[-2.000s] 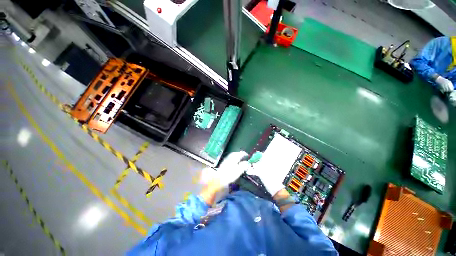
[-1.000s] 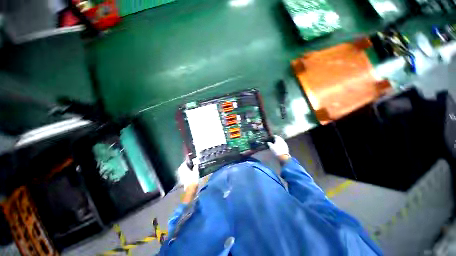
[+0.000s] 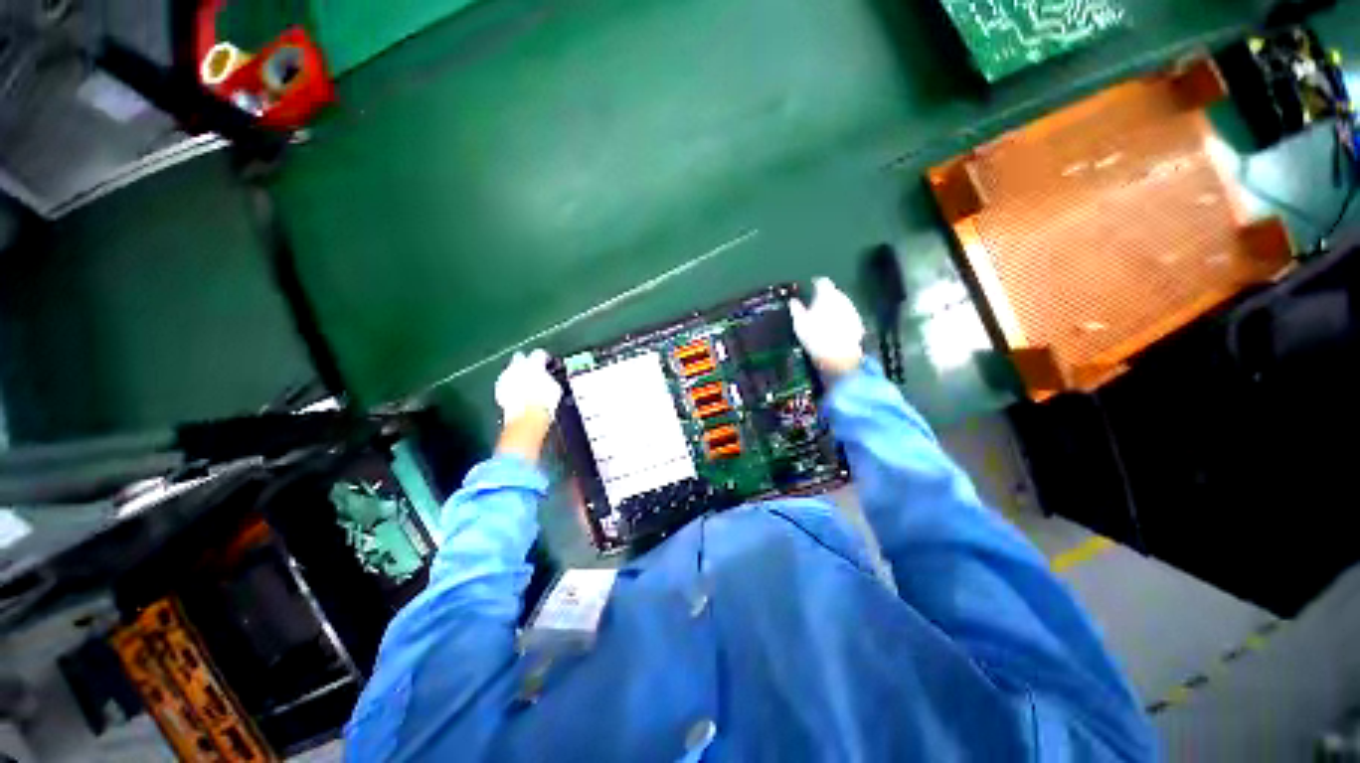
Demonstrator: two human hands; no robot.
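A circuit board with a large pale block and three orange-wound parts lies in a dark solder pallet at the bench's front edge, close to my body. My left hand, in a white glove, holds the pallet's far left corner. My right hand, also in a white glove, holds its far right corner. The fingertips are too small to tell in detail.
An orange tray with raised corner blocks lies right on the green bench. A black brush lies between it and the pallet. A green board is beyond. The black bin with green pieces and an orange pallet cover are left.
My hands have moved from the pallet's near corners to its far corners. Before that, they were at the pale block and its left side. The view has turned.
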